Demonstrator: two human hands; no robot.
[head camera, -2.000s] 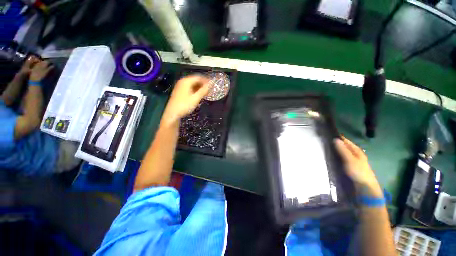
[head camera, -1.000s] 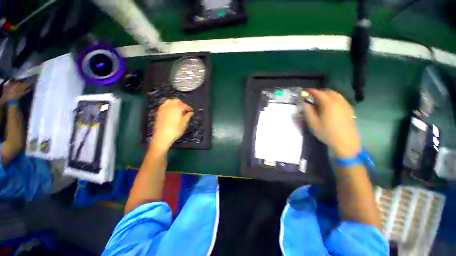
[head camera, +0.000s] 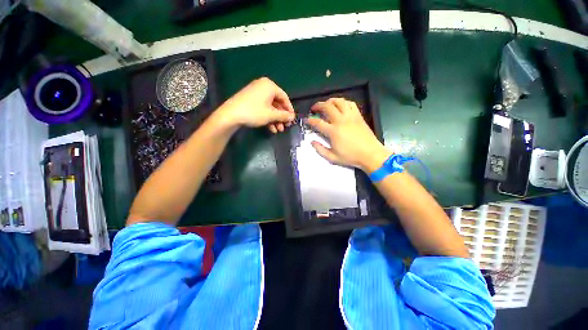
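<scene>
The open tablet unit (head camera: 327, 184) lies in its black carrier tray (head camera: 292, 205) on the bench in front of me. My left hand (head camera: 261, 106) is at the unit's upper left corner, thumb and fingertips pinched together on a tiny dark part (head camera: 295, 120). My right hand (head camera: 345, 134), with a blue wrist strap (head camera: 389, 167), rests over the unit's top end with fingers spread and hides most of the circuit board. I cannot tell if it holds anything. The black parts tray (head camera: 222, 169) on the left bears a screw dish (head camera: 182, 85) and a heap of small black parts (head camera: 151, 138).
An electric screwdriver (head camera: 416, 51) hangs at the upper right. A white rail (head camera: 290, 32) crosses behind. A purple-rimmed round object (head camera: 58, 94) and a white tray stack (head camera: 97, 193) stand left. Dark devices (head camera: 509, 151) and a white compartment tray (head camera: 499, 245) lie right.
The carrier tray was set down on the bench. My left hand moved from the parts heap to the unit's upper left corner. My right hand moved further over the unit's top end.
</scene>
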